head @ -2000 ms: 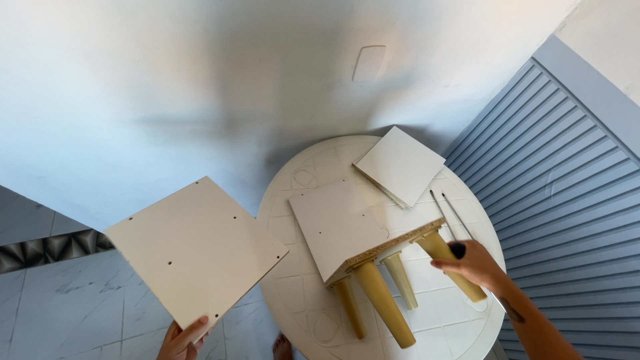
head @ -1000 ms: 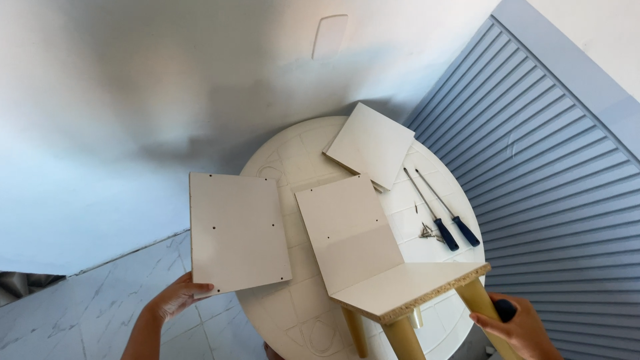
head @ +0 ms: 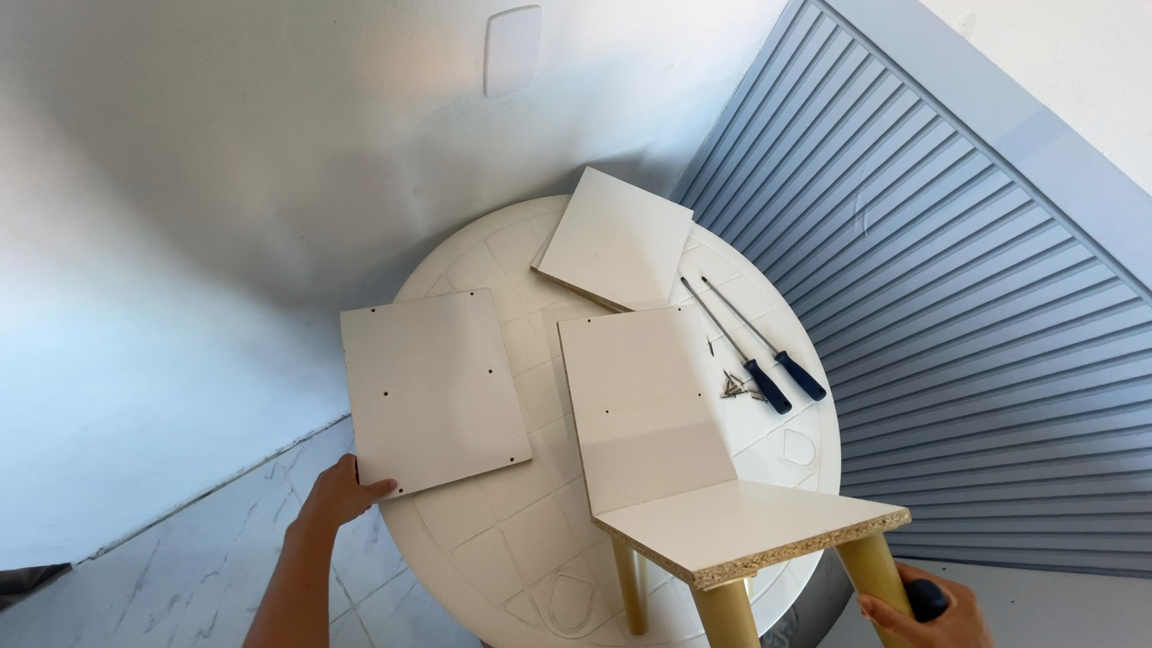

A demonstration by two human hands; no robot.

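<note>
My left hand (head: 346,493) grips the lower left corner of a white drilled board (head: 436,396), which lies over the left side of the round white table (head: 513,540). My right hand (head: 931,607) is at the lower right, around a yellowish tapered leg (head: 875,571) of a partly assembled piece, with a dark handle in the same hand. That piece has a white panel (head: 756,526) with a raw particleboard edge on its legs, joined to an upright drilled panel (head: 648,405). What the dark handle belongs to is hidden.
Stacked white boards (head: 621,238) lie at the table's back. Two screwdrivers with dark blue handles (head: 768,387) (head: 800,375) and several loose screws (head: 733,387) are on the right side. A wall (head: 270,180) stands behind, and a blue slatted door (head: 945,315) stands to the right.
The drilled board in my left hand has moved from left of the table to over its left side. My right hand stays at the leg. The view has shifted.
</note>
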